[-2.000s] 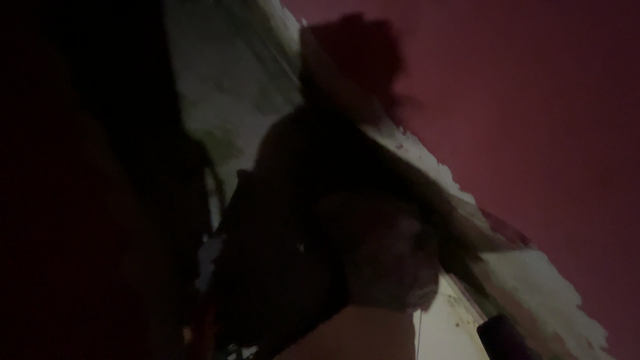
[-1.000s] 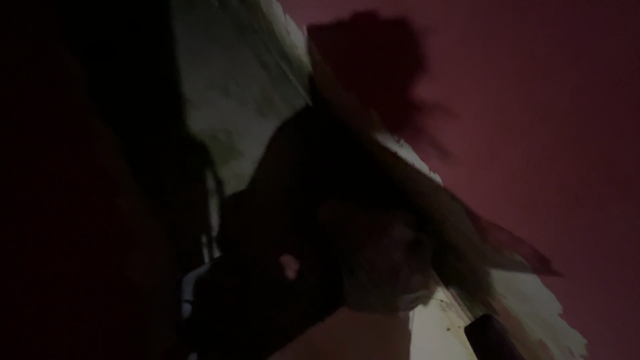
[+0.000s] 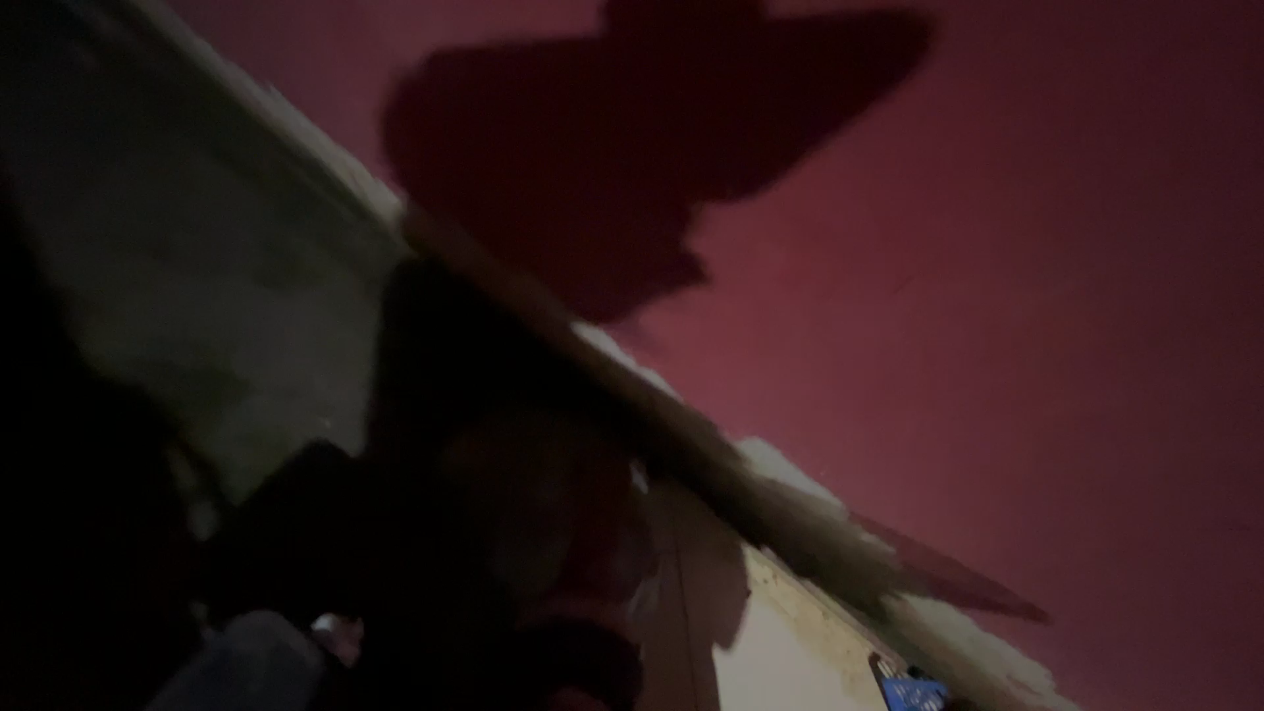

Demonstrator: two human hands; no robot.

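The view is very dark, and neither of my hands shows with a clear outline. A dim reddish-brown form (image 3: 592,513) low in the middle may be a hand, but its fingers and anything held cannot be made out. A small pale pink patch (image 3: 341,637) at the lower left, beside a grey rounded thing (image 3: 247,657), could be skin. Above them a strip with a ragged pale paint edge (image 3: 810,484) runs diagonally along a dark red wall (image 3: 987,296).
A large dark shadow (image 3: 592,148) falls on the red wall. A dull grey-green surface (image 3: 247,296) lies left of the strip. At the bottom right are a lit cream surface (image 3: 790,642) and a blue object (image 3: 913,691) in part view.
The shadow on the red wall has grown wider and changed shape. The view has shifted, and a blue object now shows at the bottom right.
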